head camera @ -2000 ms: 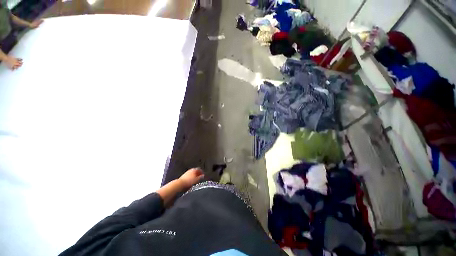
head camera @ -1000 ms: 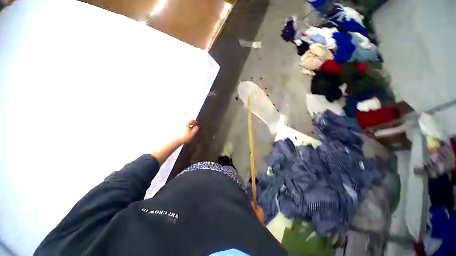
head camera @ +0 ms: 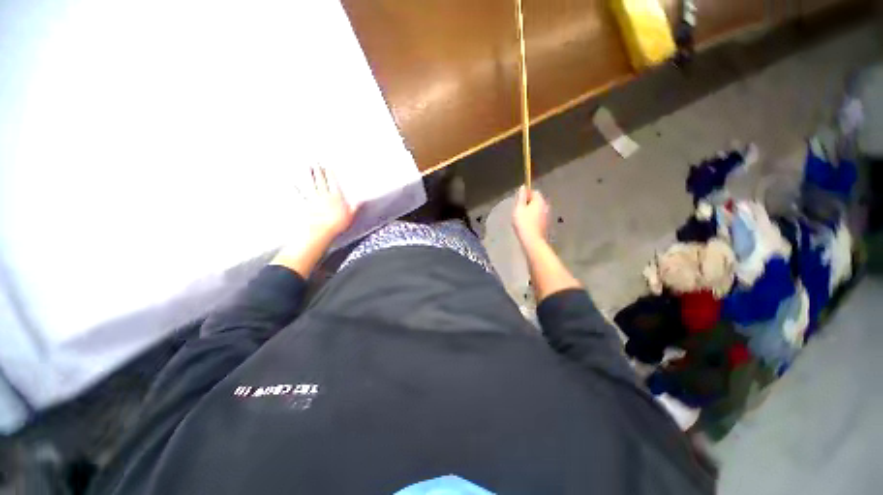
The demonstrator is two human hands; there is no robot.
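The wide white sheet (head camera: 184,145) covers the left part of the brown table (head camera: 445,77), with its near edge hanging over the table side. My left hand (head camera: 327,208) lies flat on the sheet near its corner, fingers spread, holding nothing. My right hand (head camera: 531,215) is closed around the near end of the long thin yellow yardstick (head camera: 524,87). The yardstick points forward, over the table edge and the brown surface, and its far end is cut off by the top of the picture.
A yellow block (head camera: 644,31) lies on the table at the top right, beside a dark object. Mixed fabric scraps (head camera: 736,290) lie heaped on the concrete floor (head camera: 600,213) to the right. A pale strip (head camera: 616,133) lies on the floor near the table.
The view has turned toward the table's brown part. My left hand has moved from the sheet's edge onto its top. My right hand has come fully into view, and the yardstick now reaches over the table.
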